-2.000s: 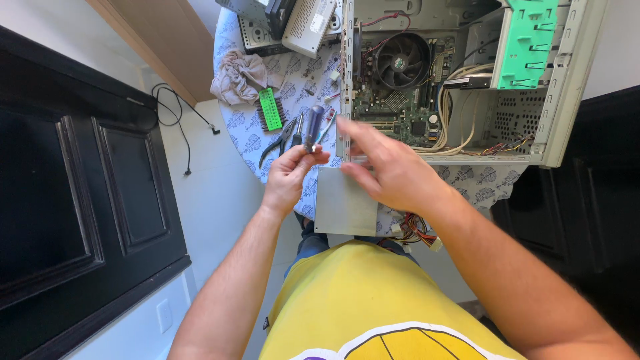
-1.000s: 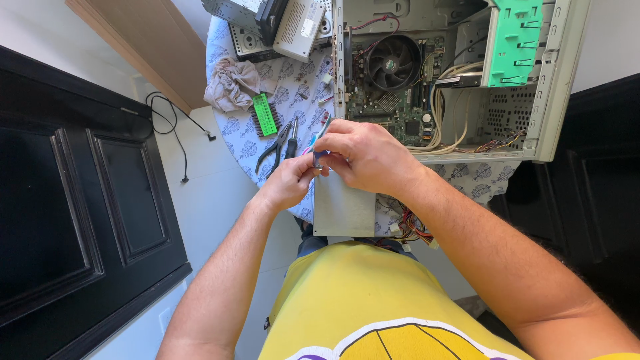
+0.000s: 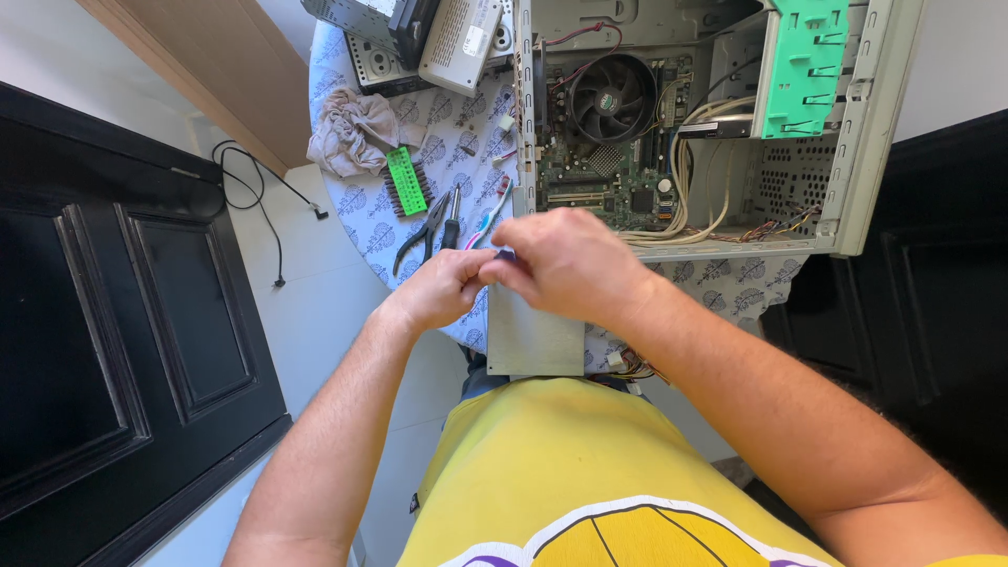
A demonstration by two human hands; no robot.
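Note:
Both hands meet above a flat metal panel (image 3: 537, 342) at the table's near edge. Between their fingertips a small part of a dark blue screwdriver handle (image 3: 505, 255) shows; the rest is hidden. My left hand (image 3: 442, 287) closes on it from the left, and my right hand (image 3: 571, 264) grips it from the right with bent fingers. Just beyond my left hand lie black-handled pliers (image 3: 426, 235), a tool with a black handle and metal shaft (image 3: 452, 224) and a toothbrush (image 3: 492, 214). An open computer case (image 3: 852, 157) with a fan (image 3: 613, 98) and motherboard stands past my right hand.
A green bit holder (image 3: 406, 181) and a crumpled cloth (image 3: 350, 130) lie on the patterned tablecloth (image 3: 340, 201). Drives and a grey device (image 3: 461, 47) are stacked at the back. Bundled wires (image 3: 630, 366) sit beside the panel. Black panelled doors flank the table.
My right hand, apart from the left two seconds ago, has closed in on the screwdriver handle. The handle, upright and well visible in my left hand then, is now mostly covered by fingers.

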